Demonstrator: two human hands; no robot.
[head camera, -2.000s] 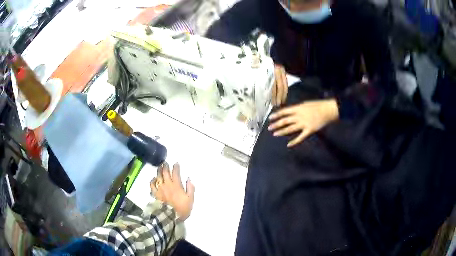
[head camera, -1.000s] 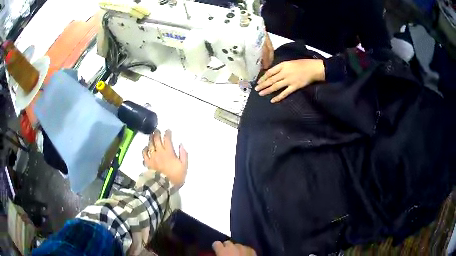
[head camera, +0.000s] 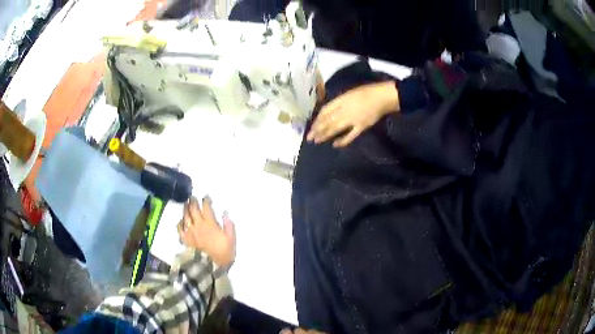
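Note:
A large dark denim garment (head camera: 391, 241) with thin pale seam lines lies over the right part of the white table, its upper left edge by the needle end of the white sewing machine (head camera: 215, 72). My left hand (head camera: 207, 235) rests on the table left of the garment, fingers apart and holding nothing. My right hand (head camera: 303, 331) is cut off by the bottom edge beside the garment's lower left corner. Only a sliver shows, so its grip cannot be told.
Another person's hand (head camera: 352, 116) lies flat on the garment near the machine. A mallet with a black head (head camera: 167, 182) and green handle lies by my left fingertips. A golden-yellow thread spool (head camera: 127, 154), light blue cloth (head camera: 91, 196) and brown thread cone (head camera: 16, 134) are at left.
My right hand came into view at the bottom and now shows less than one second ago. The view has shifted. The other person's hand stays on the garment; my left hand stays on the table.

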